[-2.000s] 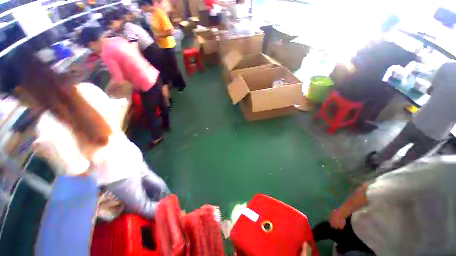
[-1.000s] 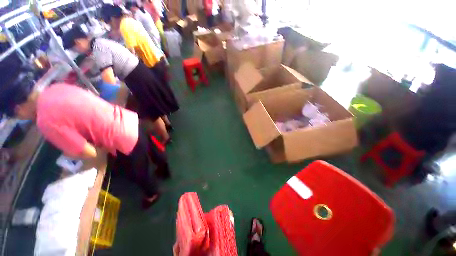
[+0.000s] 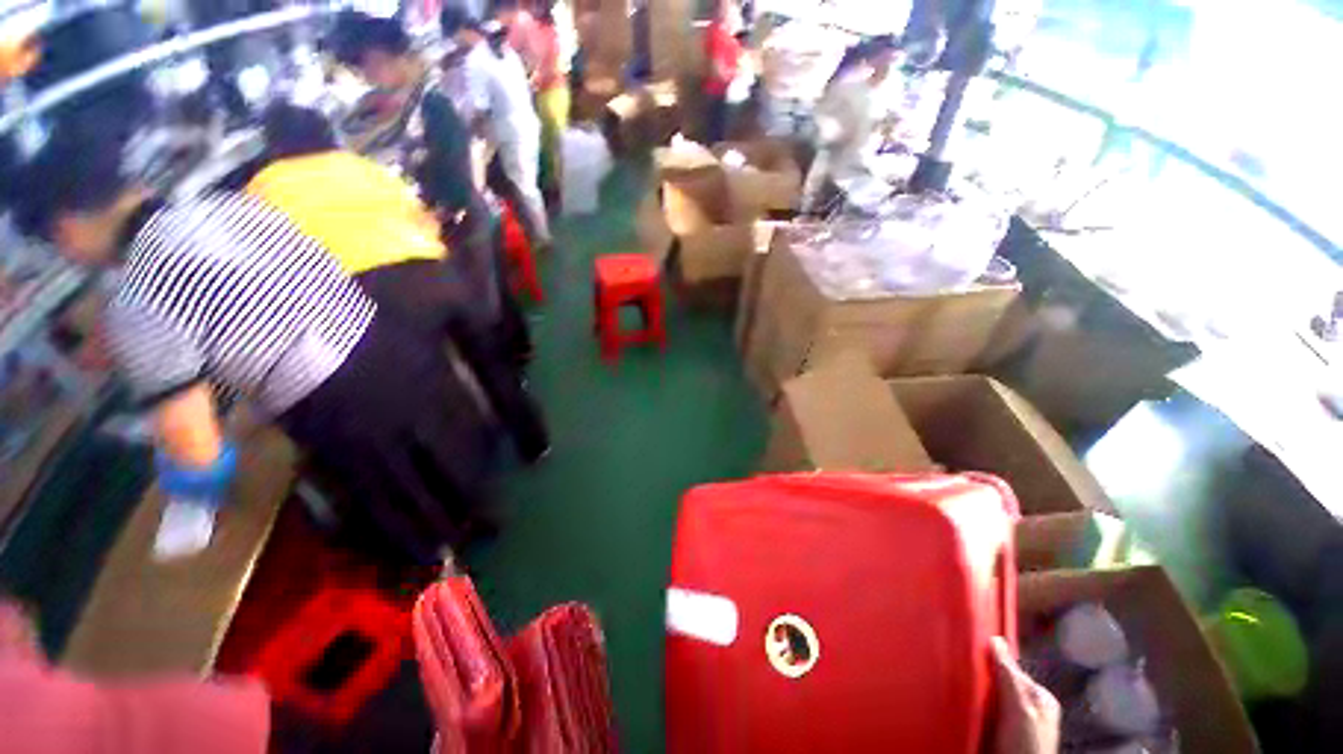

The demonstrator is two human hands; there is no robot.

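Note:
A red plastic stool (image 3: 847, 619) with a white label and a ringed hole in its seat is at the bottom centre-right. Fingers of my right hand (image 3: 1022, 704) hold its right edge. A red bundle in two folded parts (image 3: 560, 678) is at the bottom, left of the stool. My left hand is not visible; whatever holds the bundle is below the picture's edge.
Open cartons stand ahead on the right, one holding pale parts (image 3: 1097, 656). Another red stool (image 3: 631, 302) stands on the green floor (image 3: 589, 471) ahead. People lean over a bench (image 3: 192, 589) at left. A lime-green bin (image 3: 1256, 644) is at right.
The view has moved forward along the aisle; the cartons are nearer and the person in pink is at the lower left edge. The held stool is now more upright and nearer the centre.

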